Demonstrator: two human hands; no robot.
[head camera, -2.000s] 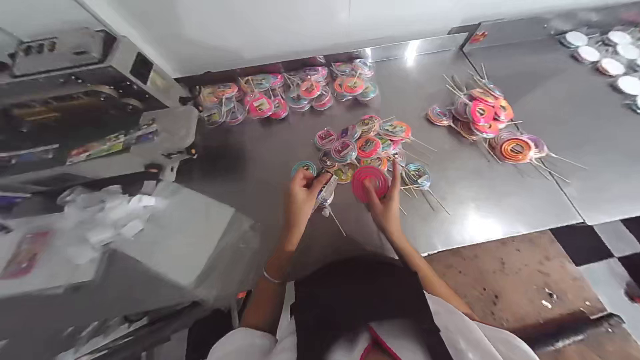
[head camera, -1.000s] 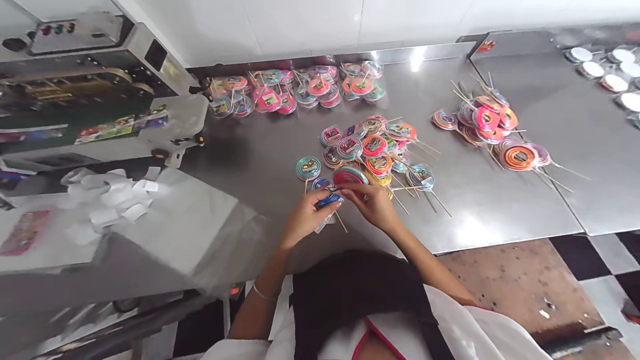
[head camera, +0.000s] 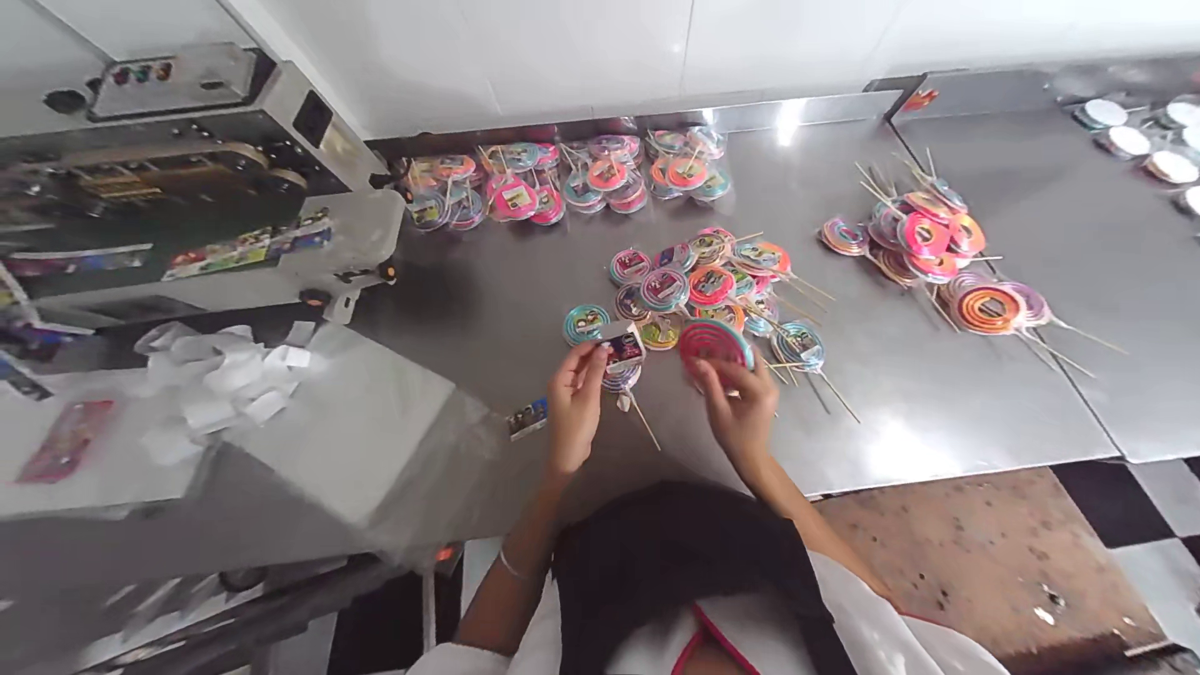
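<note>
My left hand (head camera: 576, 405) pinches a small printed label (head camera: 622, 347) between thumb and fingertips, above a wrapped lollipop (head camera: 621, 378) whose stick points down right. In my right hand (head camera: 741, 405) is a pink spiral lollipop (head camera: 710, 349) with a blue edge, tilted and slightly blurred. Behind both hands lies a loose pile of wrapped round lollipops (head camera: 711, 285), many bearing stickers. A turquoise lollipop (head camera: 587, 323) rests just beyond my left fingertips, and a printed card (head camera: 527, 419) lies on the steel table left of my left wrist.
Bagged lollipops (head camera: 514, 197) line the wall. Another lollipop pile (head camera: 928, 234) stands to the right, with white-topped round pieces (head camera: 1127, 141) at the far right. On the left are a machine (head camera: 187, 206) and crumpled white paper strips (head camera: 230, 375) on a pale surface.
My hands, close together one second ago, are now apart. The left has risen with the label; the right has moved a little rightward with the pink lollipop, which now shows its spiral face.
</note>
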